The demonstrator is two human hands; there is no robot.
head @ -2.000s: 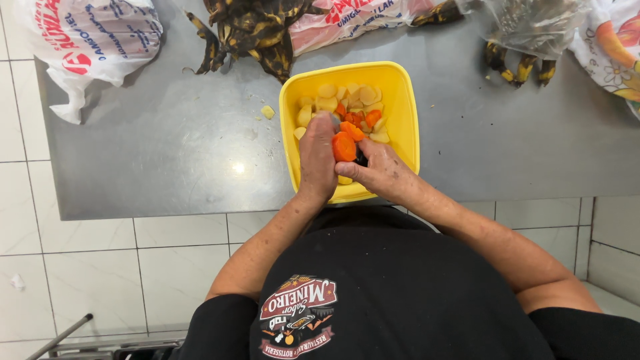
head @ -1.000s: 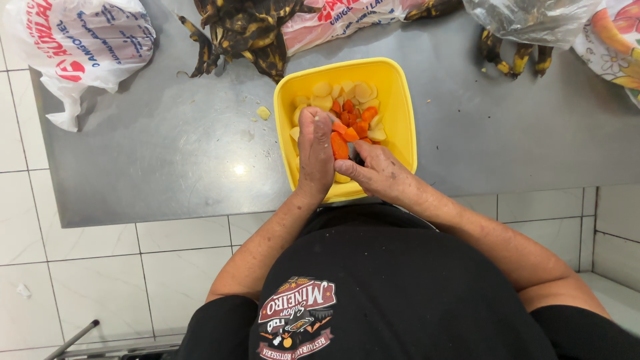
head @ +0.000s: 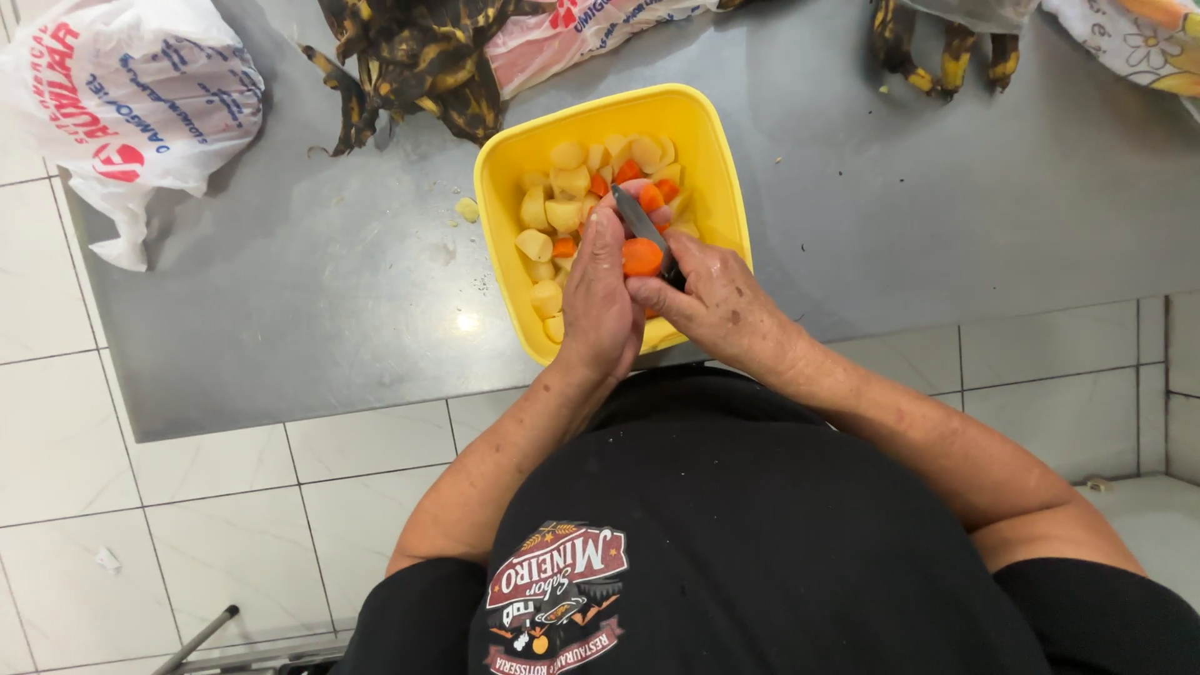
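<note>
Both my hands meet over a yellow plastic tub [head: 499, 211] that holds cut potato pieces [head: 565, 183] and carrot pieces [head: 628, 172]. Cupped at the left, my left hand [head: 605, 291] holds a carrot piece [head: 642, 257], its cut face up. My right hand [head: 727, 300] grips a small knife, its handle mostly hidden in the fingers. The knife's blade [head: 637, 216] points up and left, beside the carrot. Another carrot piece [head: 651, 197] lies at my left fingertips, just right of the blade.
The tub stands at the near edge of a metal table [head: 356, 309]. Blackened plantain peels [head: 422, 75] lie behind it, with a printed plastic bag [head: 187, 84] at the far left. More dark plantains [head: 952, 56] and a floral-patterned item [head: 1144, 42] are at the back right. A potato bit [head: 467, 209] lies left of the tub.
The knife blade, mostly hidden between my hands before, now shows plainly above the carrot. Both hands remain over the tub.
</note>
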